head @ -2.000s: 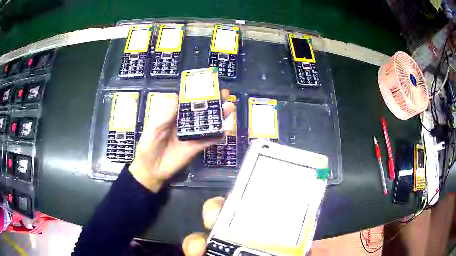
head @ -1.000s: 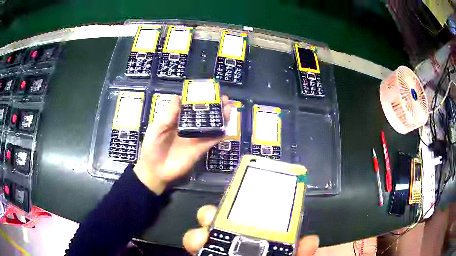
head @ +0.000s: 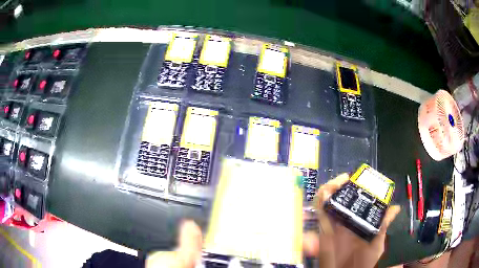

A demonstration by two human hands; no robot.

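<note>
My left hand [head: 170, 257], at the lower edge with a dark sleeve behind it, holds a keypad phone [head: 254, 209] very close to the camera. Its white screen is blurred and overexposed. My right hand [head: 375, 248], at lower right, holds another keypad phone [head: 362, 199], tilted, face up, with its screen lit white. The clear blister tray [head: 126, 165] holds several face-up phones in two rows. Most screens are white; the phone at the far right of the back row [head: 349, 90] has a dark screen. The near phone hides part of the tray's front row.
More trays at left hold face-down phones with red discs [head: 44, 123]. At right are a pink fan [head: 440, 125], a red pen [head: 419, 188], a white and red pen [head: 410, 204], a dark device [head: 432, 214], a yellow-framed item [head: 447, 208] and cables. A green conveyor [head: 262, 15] runs behind.
My left hand has left the tray area and moved down, close to the camera. My right hand has moved right, further from the camera, with its phone. The view has shifted left.
</note>
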